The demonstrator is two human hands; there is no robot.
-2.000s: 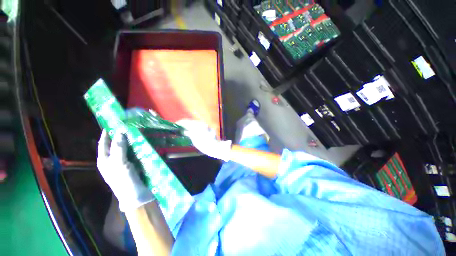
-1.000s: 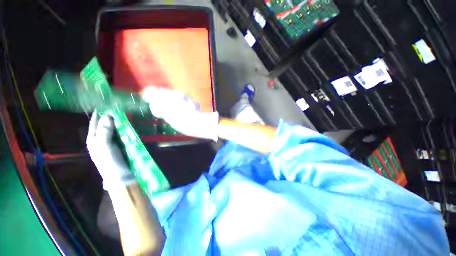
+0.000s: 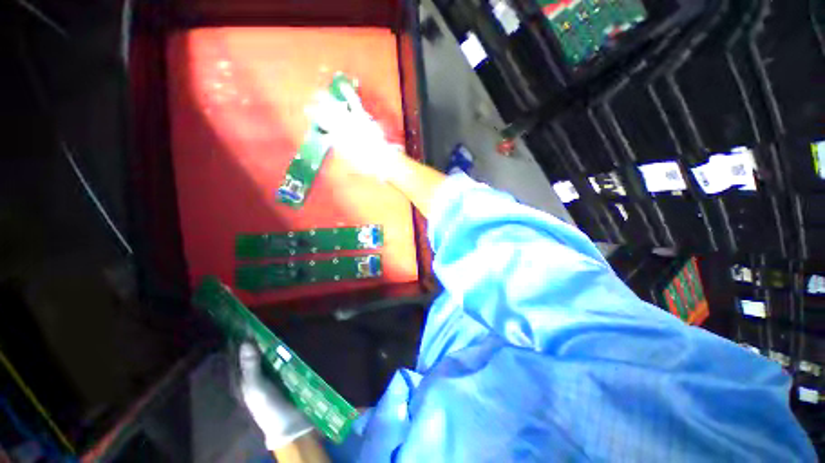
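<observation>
My left hand point(image 3: 265, 398), in a white glove, holds a narrowed green PCB panel point(image 3: 288, 368) below the tote's near edge. My right hand point(image 3: 348, 131), also gloved, holds a circuit board strip point(image 3: 306, 168) at a slant over the red sheet point(image 3: 235, 163) in the black tote point(image 3: 412, 81). The strip's blue-and-metal end points toward me; the fingers cover its middle. Two more strips, an upper one point(image 3: 312, 241) and a lower one point(image 3: 308, 272), lie side by side on the sheet at the tote's near end, with their blue-and-metal ends to the right.
Stacked black totes point(image 3: 651, 118) with white labels stand at the right. A filled tote of green boards point(image 3: 597, 29) shows at the top right, and another board stack point(image 3: 687, 291) lower right. A blue shoe point(image 3: 460, 159) is on the grey floor beside the tote. Cables run at the lower left.
My right hand has moved from beside the panel into the tote with a strip. My left hand and the panel are now lower in view. The two laid strips now show clearly.
</observation>
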